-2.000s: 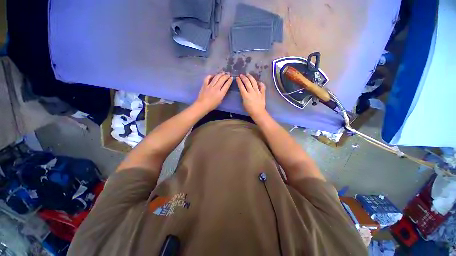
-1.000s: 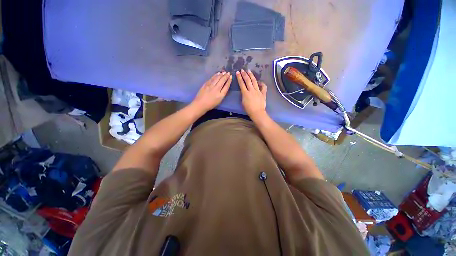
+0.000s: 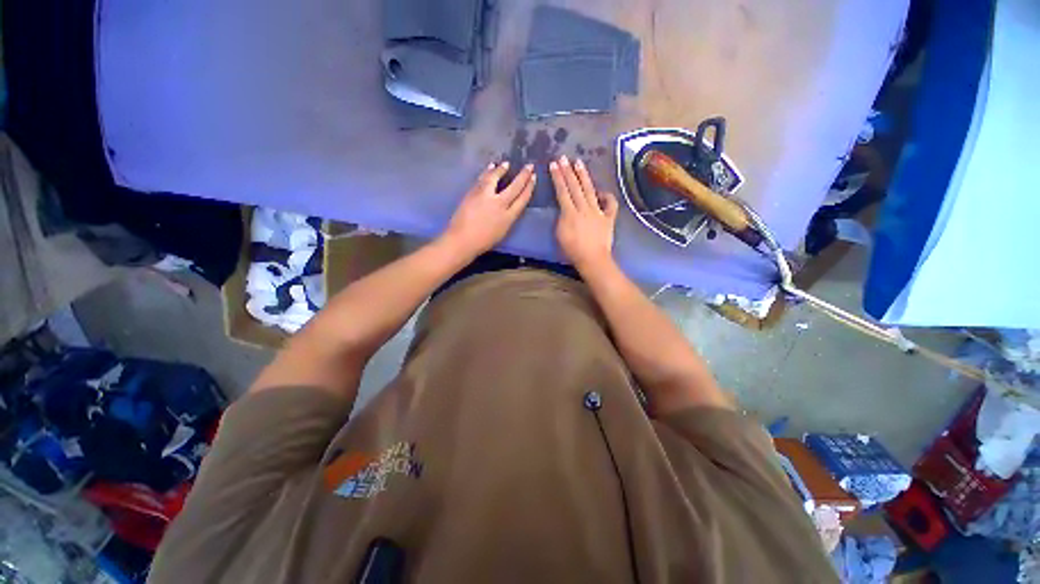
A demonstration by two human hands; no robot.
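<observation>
My left hand point(image 3: 492, 209) and my right hand point(image 3: 584, 217) are palm down near the table's front edge, a small gap between them. A faint darker grey patch point(image 3: 541, 196), possibly a flat fabric piece, shows in the gap; the fingers hide its sides, and whether they grip it is unclear. Dark damp spots point(image 3: 541, 144) are just beyond the fingertips. The steam iron point(image 3: 667, 188) rests to the right of my right hand, with its wooden handle up. A grey right stack point(image 3: 567, 86) and a grey left stack point(image 3: 431, 80) with a white sliver lie ahead.
The lilac pressing table cover point(image 3: 251, 126) curves around the work. The iron's whitish cord point(image 3: 838, 310) runs off to the right. A cardboard box point(image 3: 242, 299) of white and dark scraps stands below left. A blue-edged white surface point(image 3: 981, 217) is at the right.
My hands have moved slightly apart, and the fingers of my left hand are more spread than before. The iron and stacks stay in place, with a slight shift of the view.
</observation>
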